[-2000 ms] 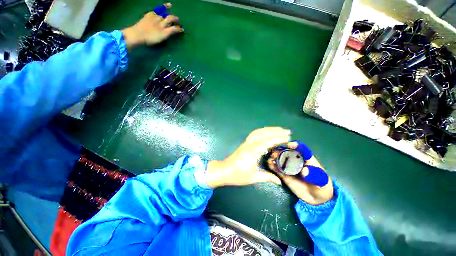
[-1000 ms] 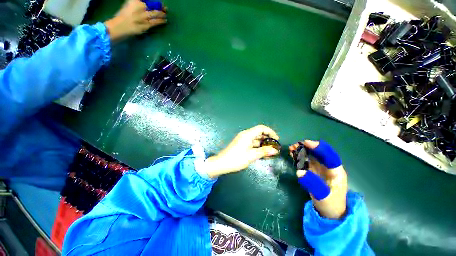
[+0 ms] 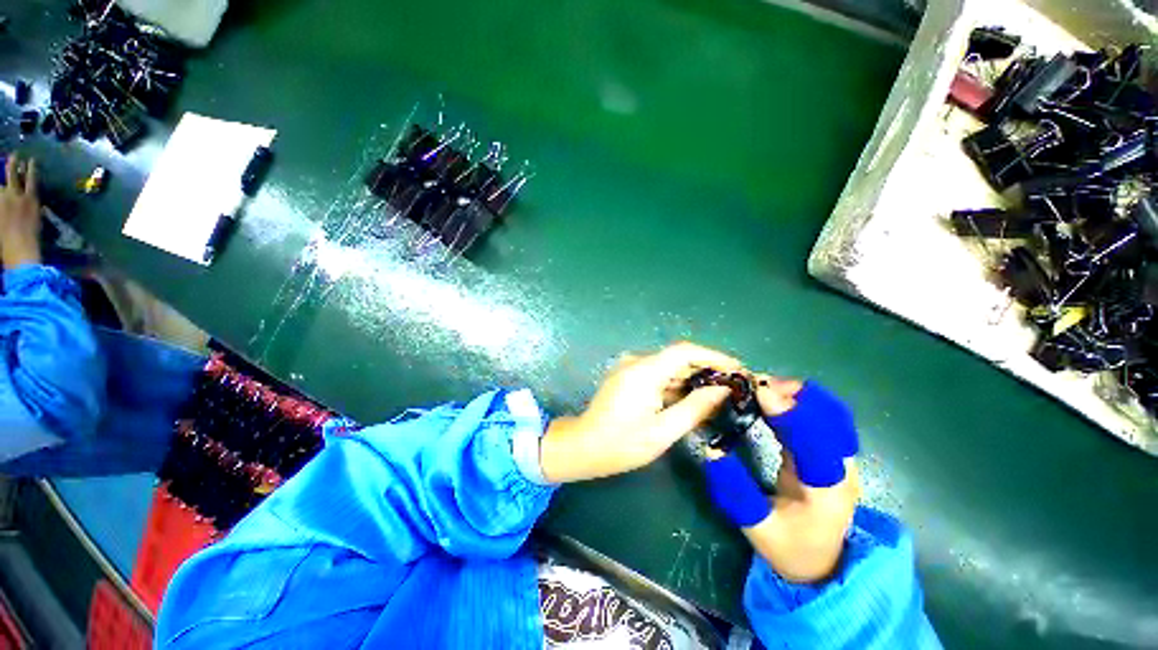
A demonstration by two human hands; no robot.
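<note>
My left hand (image 3: 631,417) is bare and pinches a small round part (image 3: 719,381) between thumb and fingers. My right hand (image 3: 803,476) has bright blue wraps on two fingers and grips a dark small piece (image 3: 734,423) against the round part from below. The two pieces meet between the fingertips, above the green bench, and the fingers partly hide them. A cluster of black clamped assemblies (image 3: 445,191) stands on the bench beyond my left hand, with wire handles sticking out.
A foam box (image 3: 876,241) heaped with black binder clips (image 3: 1079,191) is at the right. A red tray (image 3: 172,559) with black pieces is at the lower left. A white paper sheet (image 3: 191,191), loose clips (image 3: 108,79) and another person's blue sleeve (image 3: 51,343) are at the left.
My hands have come together, bringing the amber-looking round part and the dark piece into contact. The other person's arm has pulled back to the far left, uncovering the white sheet.
</note>
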